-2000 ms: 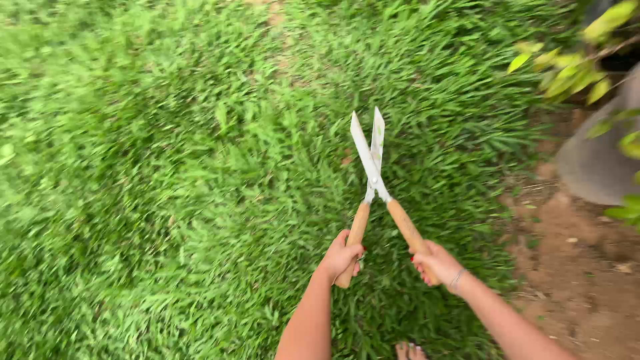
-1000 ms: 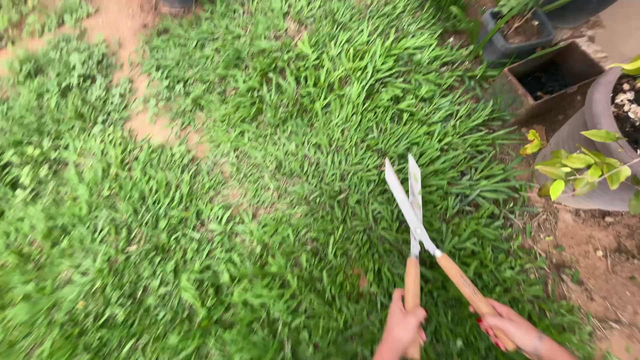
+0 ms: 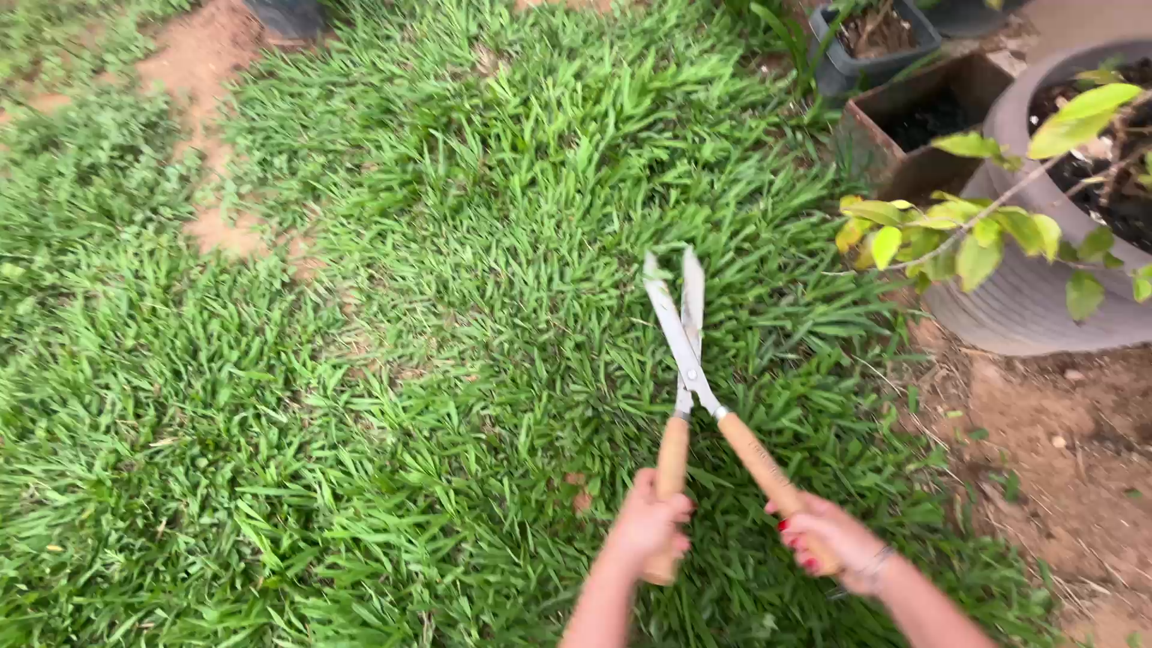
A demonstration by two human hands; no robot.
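A pair of hedge shears with wooden handles lies over the grass, its metal blades pointing away from me and slightly parted. My left hand is wrapped around the left handle near its lower end. Around the right handle, which bears faint writing, my right hand is closed; its nails are red and a thin bracelet circles the wrist. Bits of cut grass cling to the blade near the tips. Green grass surrounds the blades; whether they touch it is hard to tell.
At right stands a large ribbed pot with a leafy branch reaching over the grass. Behind it are a rusty square container and a dark planter. Bare soil borders the grass; another dark pot is at upper left.
The view has shifted, bringing the pots and containers at right into sight since two seconds ago. Both hands stay on the shears' handles. Grass pieces now show on the blade near the tips.
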